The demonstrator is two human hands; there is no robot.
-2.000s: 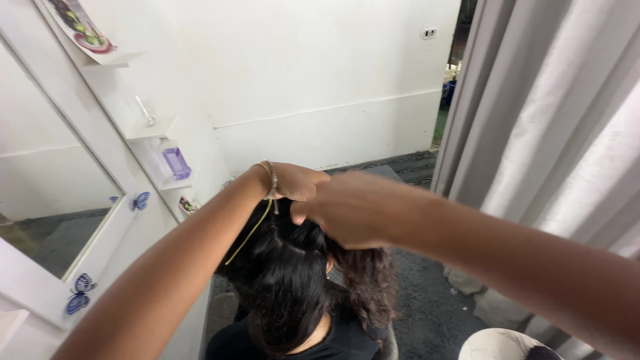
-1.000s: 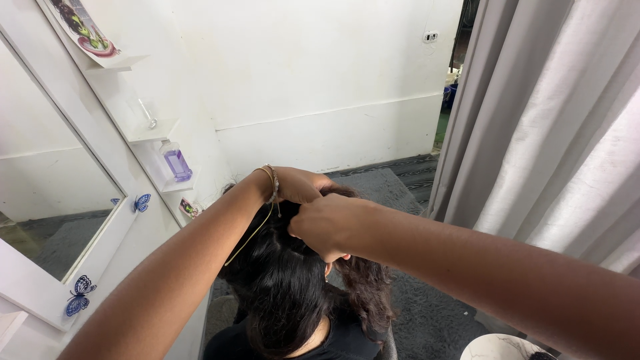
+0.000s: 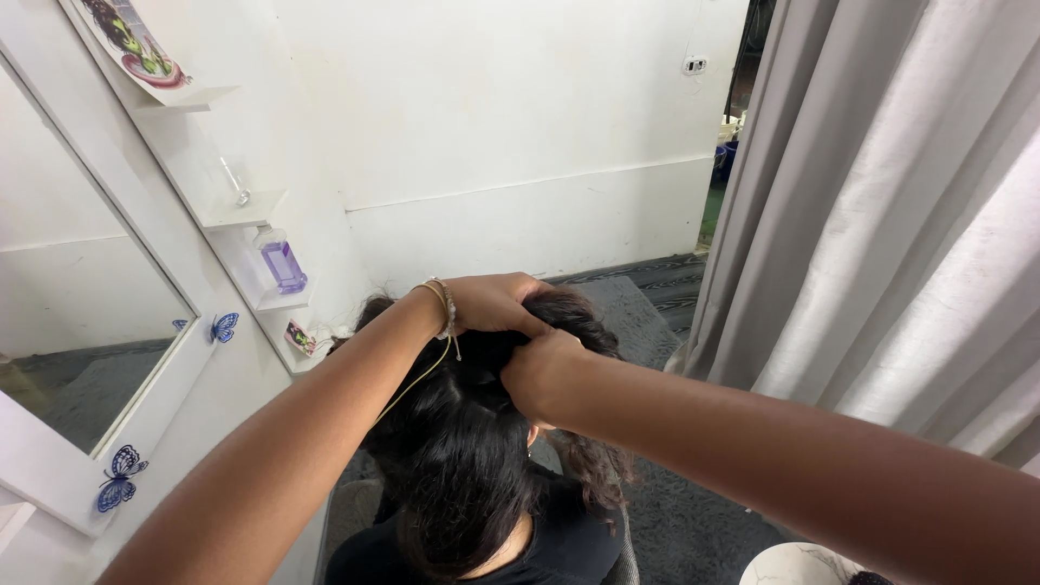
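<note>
A seated person in a black top (image 3: 569, 520) has their back to me, with long dark hair (image 3: 463, 463) parted on the scalp. My left hand (image 3: 496, 302), with bracelets at its wrist, bends over the top of the head, its fingers in the hair. Close against it, my right hand (image 3: 546, 378) is curled at the right side of the head, above the ear. Both hands appear closed on strands of hair, though the fingertips are largely hidden. A thin yellow cord (image 3: 414, 384) runs from near my left wrist down over the hair.
A framed mirror (image 3: 97, 455) with butterfly decorations (image 3: 122, 479) stands at the left. Beside it, small white wall shelves (image 3: 284, 301) hold a bottle of purple liquid (image 3: 282, 262). Grey curtains (image 3: 853, 203) hang at the right, above a round marble-patterned surface (image 3: 792, 565).
My right hand has come down and in against the side of the head since two seconds ago. My left hand has stayed over the top of the head.
</note>
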